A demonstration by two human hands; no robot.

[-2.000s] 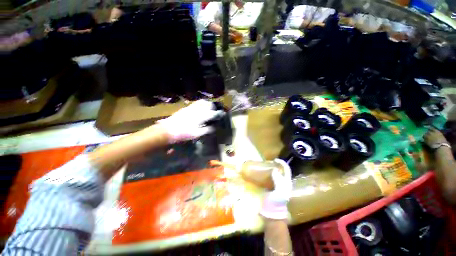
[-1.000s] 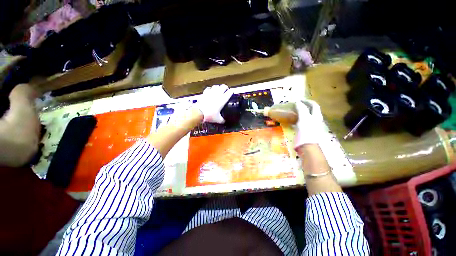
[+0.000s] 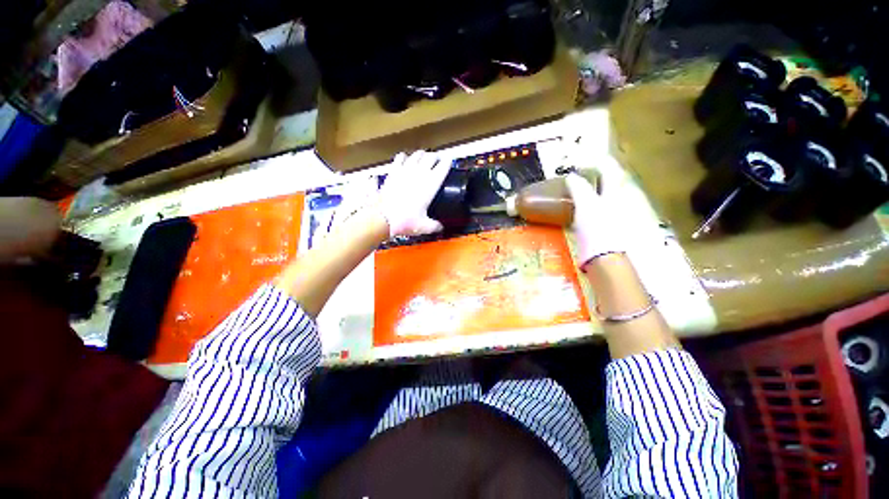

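Note:
My left hand (image 3: pixel 413 193), in a thin white glove, holds a black speaker housing (image 3: pixel 453 200) on its side over the black upper half of the printed sheet (image 3: pixel 478 283). My right hand (image 3: pixel 602 222), also gloved in white, holds the tan-brown glue bottle (image 3: pixel 546 202) sideways. The bottle's nozzle points left at the housing's open end; whether the tip touches it cannot be told. The housing's inside is hidden from view.
Cardboard trays (image 3: pixel 448 127) of black units stand at the back. Black units with pale rings (image 3: pixel 765 168) stand grouped at right. A red crate (image 3: pixel 780 414) is at lower right. A black rounded block (image 3: pixel 151 287) and another person's hand (image 3: pixel 27 229) are at left.
Since two seconds ago the left hand has come back from the tray area to the sheet with a housing. Over the last second both hands stay together and the bottle lies more level.

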